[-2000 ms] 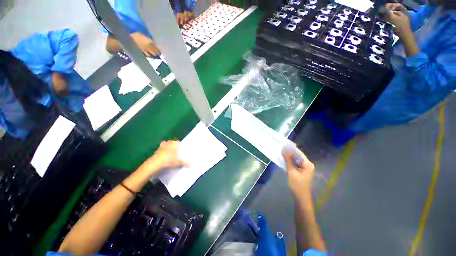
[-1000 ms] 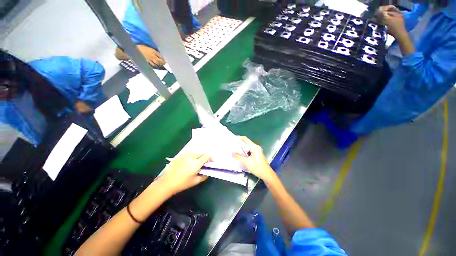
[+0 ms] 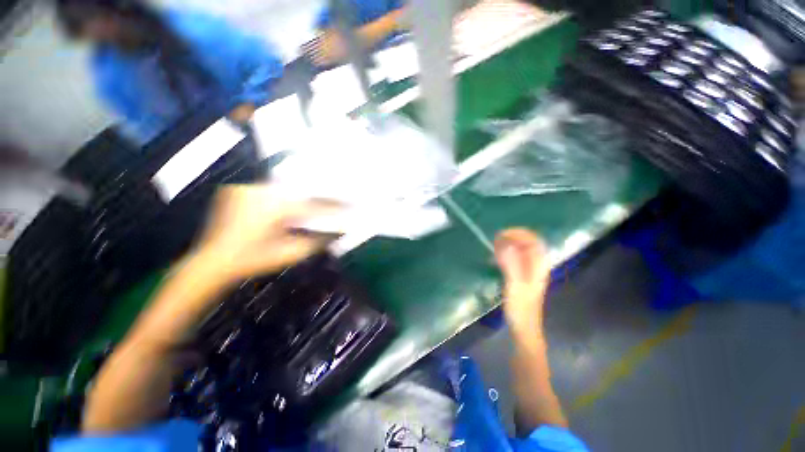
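Observation:
The frame is blurred. White sheets (image 3: 366, 172) form a loose bright pile on the green bench, beside the pale upright. My left hand (image 3: 265, 225) is at the pile's near left edge with its fingers bent; whether it grips a sheet is hidden by blur. My right hand (image 3: 521, 252) is apart from the sheets, over the bench's near edge, and no sheet shows in it. A black blister tray (image 3: 327, 331) lies below my left hand, partly behind my left forearm.
A crumpled clear bag (image 3: 556, 159) lies beyond the sheets. A tall stack of black trays (image 3: 671, 115) stands at the far right. More black trays (image 3: 97, 216) are at left, with a white sheet (image 3: 199, 159) on top. People in blue stand across the bench.
The view has turned, shifting the scene rightward. My hands were together on the sheets; my right hand has now moved away from them. The sheets lie farther toward the pale upright.

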